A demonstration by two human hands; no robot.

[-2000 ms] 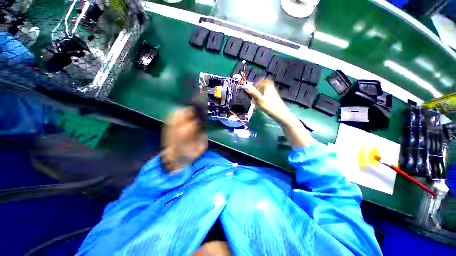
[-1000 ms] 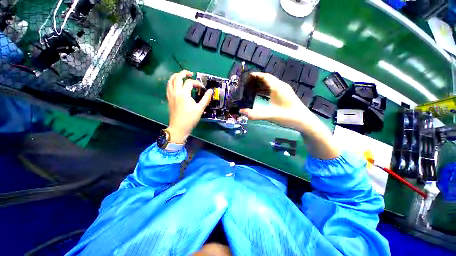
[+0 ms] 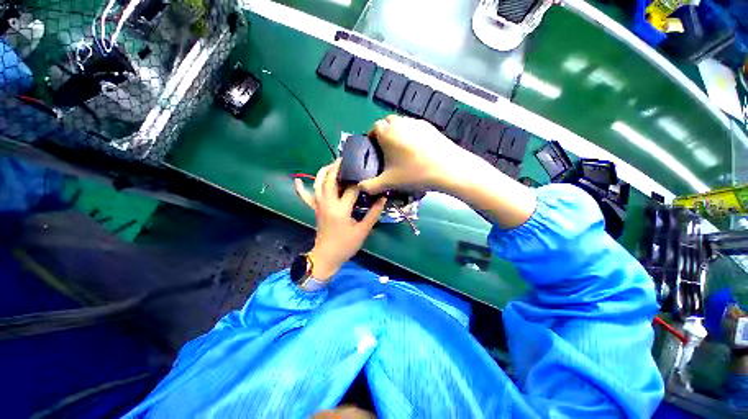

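Observation:
My right hand (image 3: 410, 155) grips a black plastic cover (image 3: 359, 159) with a small slot mark and holds it over the device unit (image 3: 400, 209). My left hand (image 3: 338, 211) is at the unit's near left side, its fingers at the lower edge of the cover. The unit is mostly hidden by the cover and both hands; a silvery edge and loose wires show at its lower right. A thin black wire (image 3: 302, 101) runs from the unit toward the back left, and a short red wire (image 3: 302, 175) sticks out left of it.
Rows of black covers (image 3: 387, 87) lie behind my hands. A small black part (image 3: 239, 92) is at left, beside a mesh-sided bin (image 3: 176, 102). Jumbled black housings (image 3: 599, 172) and long black parts (image 3: 674, 254) are at right. A white carrier (image 3: 502, 33) sits on the conveyor.
The cover in my right hand has moved left over the unit, hiding its yellow part. Black and red wires now stretch out left. My right sleeve now hides the white paper. A carrier shows more at the top.

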